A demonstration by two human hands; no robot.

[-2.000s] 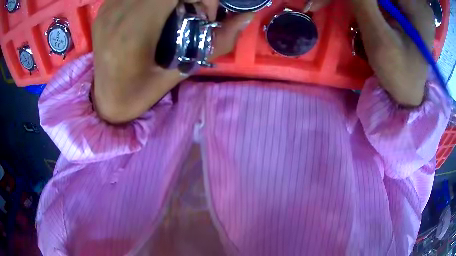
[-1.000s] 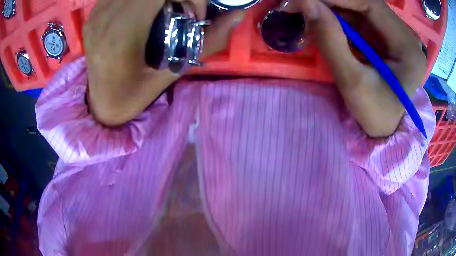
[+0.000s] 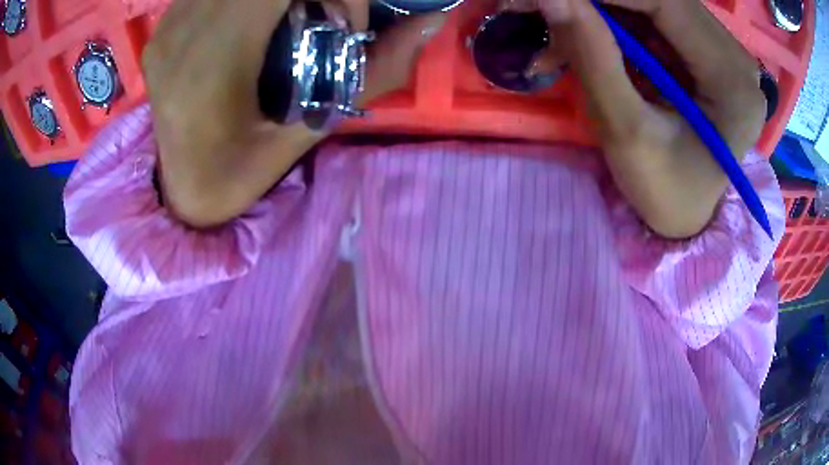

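My left hand (image 3: 218, 100) is bare and holds a stack of watch heads (image 3: 320, 77) on edge, their shiny silver sides and lugs showing; its fingers are partly cut off by the top edge. Another round watch head (image 3: 420, 4) shows at the top edge near that thumb. My right hand (image 3: 654, 109) has a slim blue tool (image 3: 695, 118) projecting from it back over the wrist. Its fingertips touch the right side of a dark-faced watch head (image 3: 511, 50) over the front of the orange-red tray (image 3: 473, 118). Whether they grip it is unclear.
More watch heads sit in tray pockets: pale backs up at the left (image 3: 96, 77), one at the upper right (image 3: 786, 12). White papers (image 3: 811, 109) lie right of the tray. Another orange-red tray (image 3: 802, 254) is lower right. The pink striped smock (image 3: 509, 291) fills the near side.
My right hand has moved left and down to the dark-faced watch head, and the blue tool has swung in with it. My left hand and its stack have shifted slightly left.
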